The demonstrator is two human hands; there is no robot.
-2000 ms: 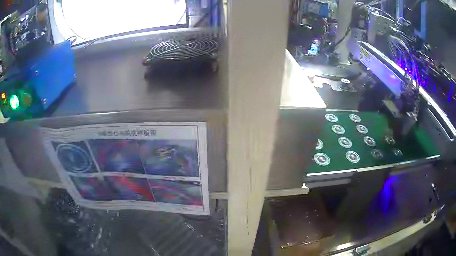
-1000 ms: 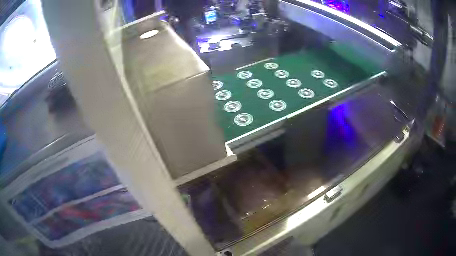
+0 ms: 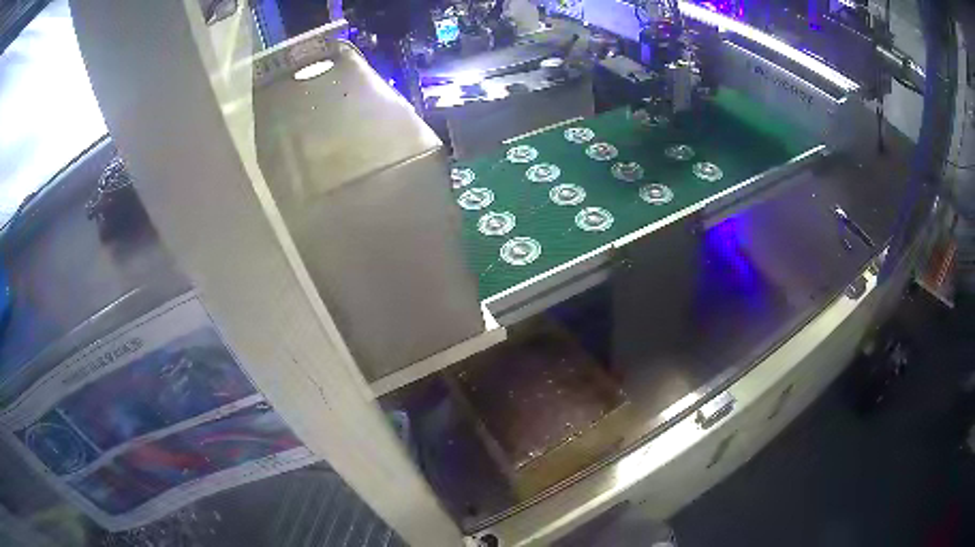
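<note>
Neither of my hands is in view. Several small silvery-white rings with darker centres, one of them a round part (image 3: 521,251), lie in slanting rows on the green conveyor belt (image 3: 556,252). A dark pick-and-place head (image 3: 668,80) stands over the back of the belt near the right-hand rings. A plain metal cover (image 3: 390,251) hides the belt's left end. An open brown box (image 3: 540,395) sits in the recess below the belt.
A thick cream post (image 3: 214,203) crosses the left side. Behind it are a glaring screen (image 3: 53,102), a fan guard (image 3: 110,187) and a hanging picture sheet (image 3: 160,401). A light bar (image 3: 770,45) runs behind the belt. A cream rail (image 3: 641,470) with latches edges the recess.
The view has swung right since the first frame, bringing the metal cover and box into fuller view. Since one second ago, the dark head has appeared over the back of the belt.
</note>
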